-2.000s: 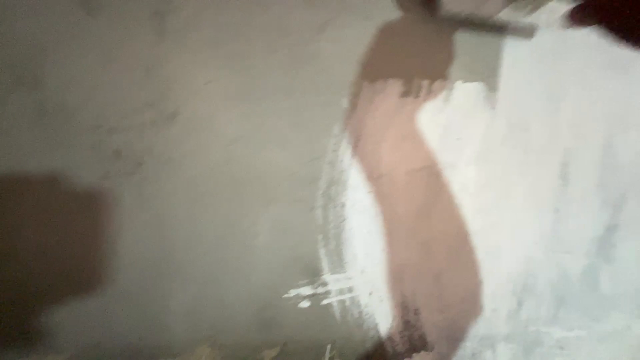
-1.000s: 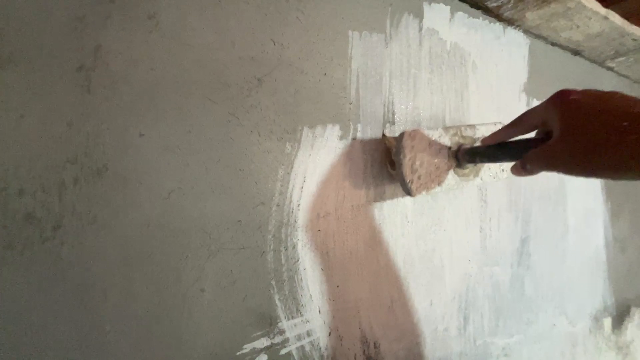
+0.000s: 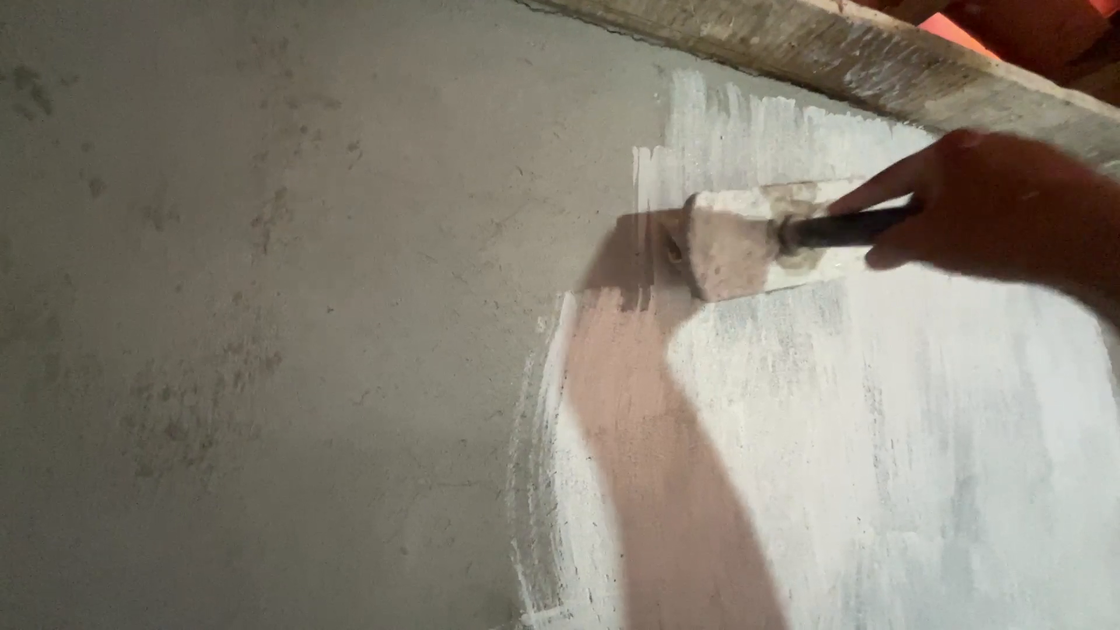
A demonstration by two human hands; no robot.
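My right hand comes in from the right and grips the dark handle of a wide, paint-covered brush. The brush's head points left, and its left edge lies at or close to the wall; whether it touches is hard to tell. White paint covers the right part of the grey plastered wall, with streaky edges at the top and left. A shadow of the arm and brush falls across the paint and the bare plaster. My left hand is out of view.
A rough wooden or concrete beam runs slantwise along the top right, bordering the wall. Beyond it, in the corner, are dark reddish surfaces with a bright orange-red patch. Dark stains mark the plaster on the left.
Fresh white streaks show on the plaster left of the upper painted part, beside the brush. The view has shifted, bringing more of the beam in. My right hand keeps its hold on the brush.
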